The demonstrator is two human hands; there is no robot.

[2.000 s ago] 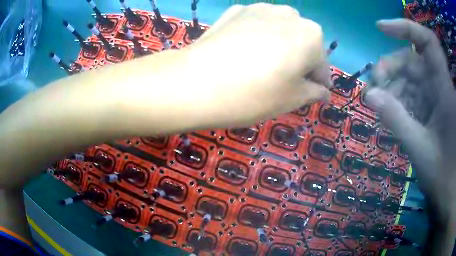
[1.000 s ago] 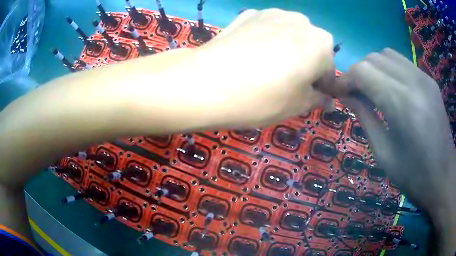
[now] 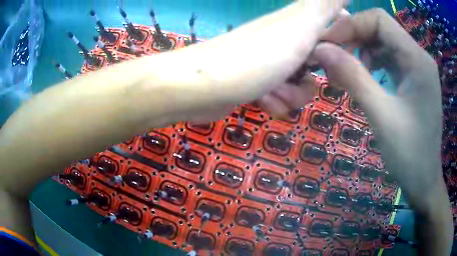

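A red circuit board panel (image 3: 200,187) lies in front of me, a grid of units with dark oval rings. Slim black-and-white lead pieces (image 3: 79,42) stand up from units along its far left and near edges. My left forearm crosses over the panel, and my left hand (image 3: 300,52) is bent over its far right part. My right hand (image 3: 408,70) meets it there, with thumb and forefinger at the left hand's fingers. Something dark shows between the hands, too blurred and covered to name. What either hand grips is hidden.
A clear crumpled plastic bag (image 3: 21,47) with small dark-and-white pieces lies at the far left. Another red panel group (image 3: 418,22), crowded with pieces, lies at the right beyond a yellow line. The green tabletop (image 3: 65,207) shows around the panel.
My right hand came in from the right to my left hand. Both have since shifted slightly away from me, and my left hand has turned. The view has shifted slightly.
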